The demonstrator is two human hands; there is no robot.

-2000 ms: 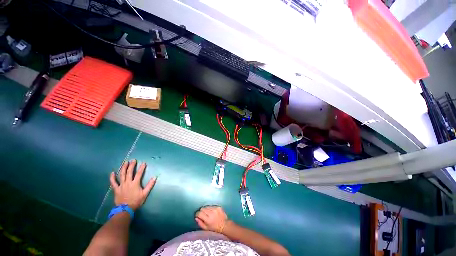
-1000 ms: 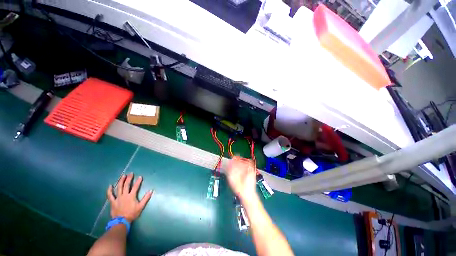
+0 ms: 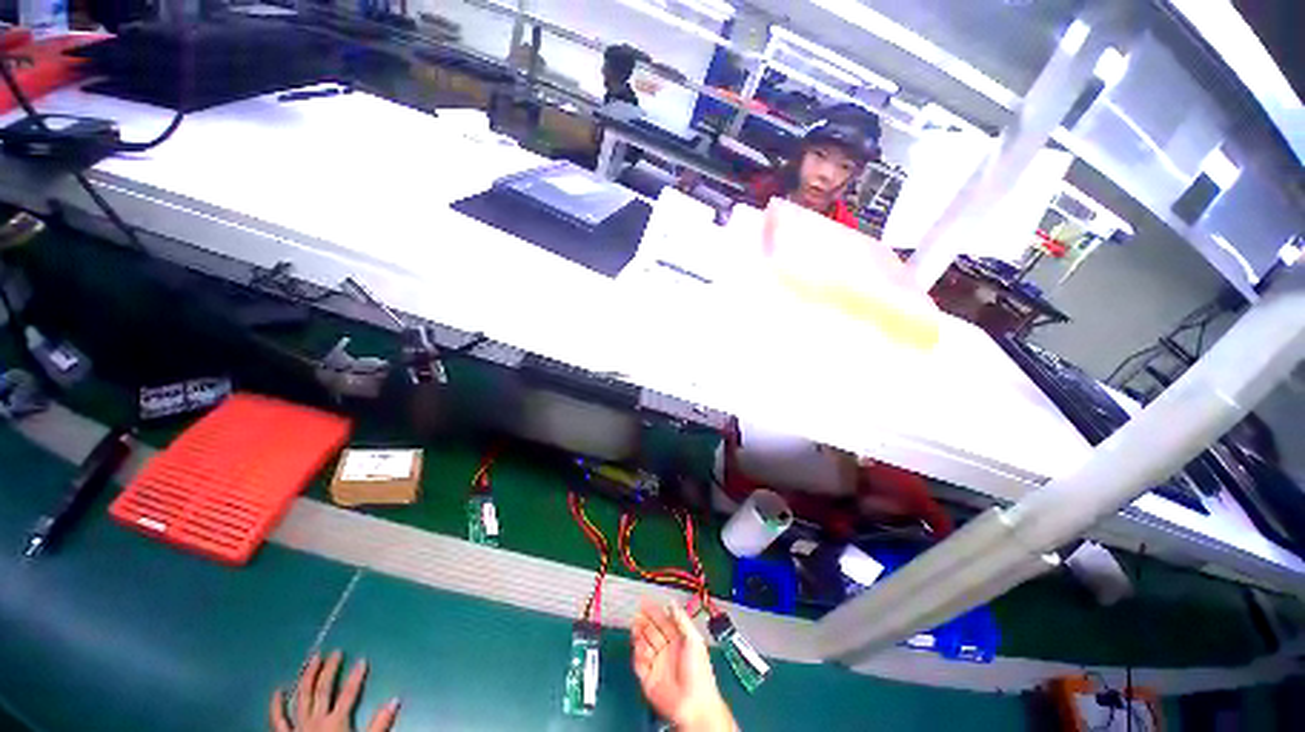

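Note:
My left hand (image 3: 334, 696) lies on the green bench mat (image 3: 444, 651) with fingers spread, cut off by the bottom edge and holding nothing. My right hand (image 3: 673, 665) is raised over the mat, palm turned partly up, fingers apart, with nothing seen in it. A small green and white circuit board (image 3: 583, 669) with red leads lies left of my right hand. Another board (image 3: 741, 654) lies just right of it. A third board (image 3: 485, 521) lies farther back. The red lead wires (image 3: 626, 561) run back to a dark part.
An orange-red slotted tray (image 3: 229, 479), a tan carton (image 3: 377, 476) and a slim black tool (image 3: 79, 493) are at left. A white roll (image 3: 756, 525) and blue bins (image 3: 956, 635) stand near a slanting pale post (image 3: 1002, 551). A person (image 3: 823, 169) is beyond the white upper shelf (image 3: 387, 258).
The view has tilted up, showing the shelf top and a person beyond. My right hand rose from the mat, reached over the wires and now shows its palm. My left hand stays spread on the mat.

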